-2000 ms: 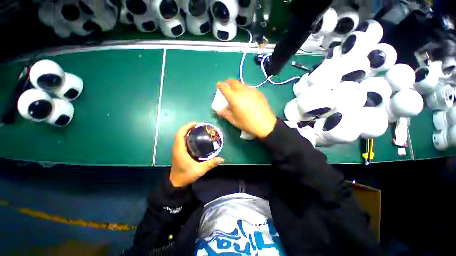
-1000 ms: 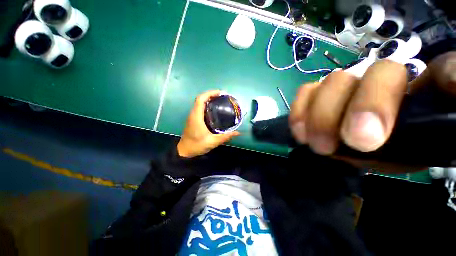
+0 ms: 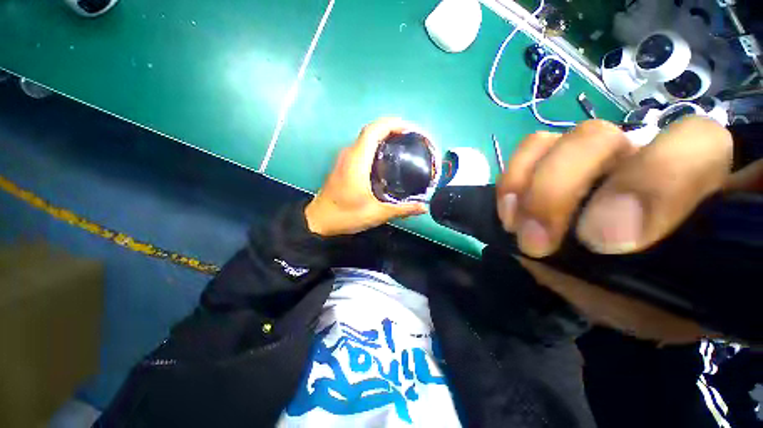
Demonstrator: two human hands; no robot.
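My left hand [image 3: 355,188] holds a palm-sized round camera housing [image 3: 403,167] with a glossy black core and a white rim, over the bench's front edge. My right hand [image 3: 615,188] is close to the camera, wrapped around a large black power driver [image 3: 661,259]. The driver's dark nose points left and reaches the housing's right side; whether its tip touches the housing is not clear. A small white camera base [image 3: 468,167] with a dark opening lies just right of the housing. A white rounded shell [image 3: 453,23] lies farther back on the green bench.
A white cable [image 3: 494,82] loops beside black round parts [image 3: 549,75] at the back. White camera units [image 3: 663,57] are piled back right. Part of another unit [image 3: 90,5] shows top left. A thin shaft [image 3: 498,153] lies behind my right hand. A cardboard box [image 3: 50,326] stands bottom left.
The right hand has let go of the white shell and taken hold of the driver. The housing has turned, showing more glossy black and fewer wires. The view has swung right.
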